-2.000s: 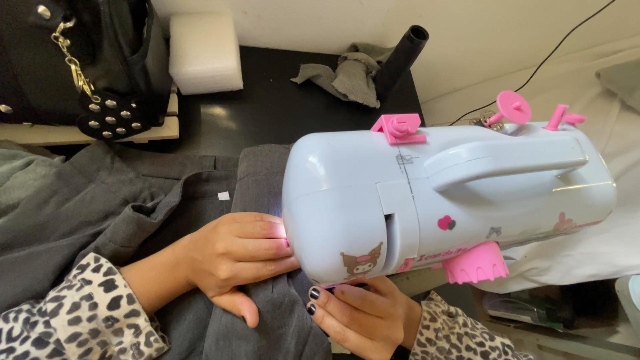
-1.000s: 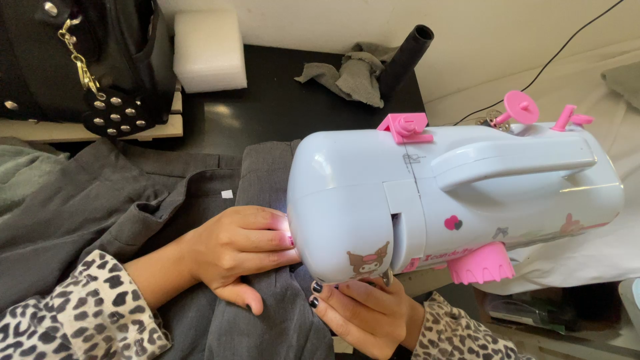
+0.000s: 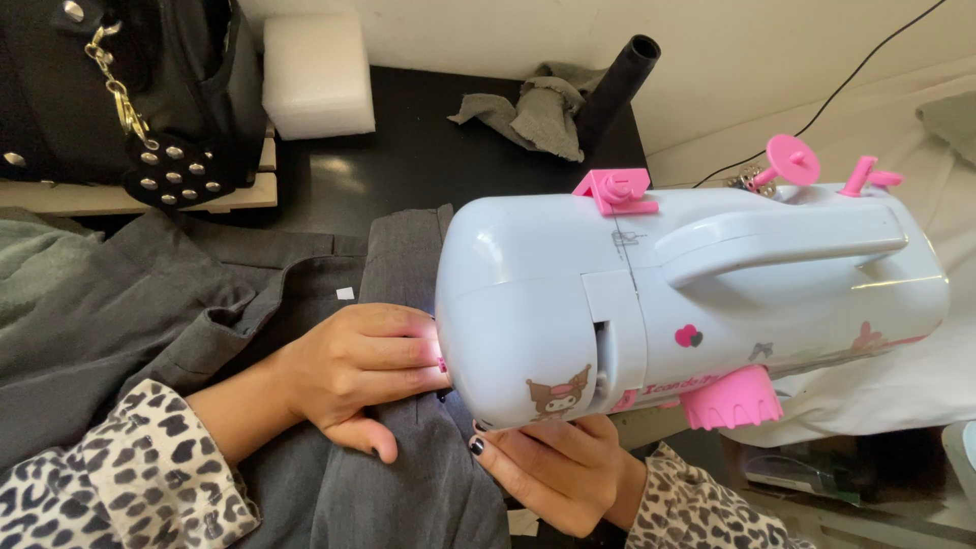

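A white sewing machine [image 3: 518,290] with pink knobs and cartoon stickers lies across the middle and right, seen from above. Dark grey fabric [image 3: 412,457] passes under its lit left end. My left hand [image 3: 366,374] rests on that fabric, its fingertips hidden beneath the machine's end and its thumb spread. Below the machine's near side is my right hand [image 3: 557,465], fingers bent, tips partly hidden by the machine; whether it pinches the fabric cannot be seen. The needle area is hidden. A small white patch [image 3: 345,293] lies on the fabric above my left hand.
A black studded bag [image 3: 191,69] stands at the upper left, beside a white foam block [image 3: 319,76]. Behind the machine are a grey cloth scrap [image 3: 545,114] and a black tube [image 3: 618,91] on the black table [image 3: 412,145]. A thin cable [image 3: 831,107] runs at the upper right.
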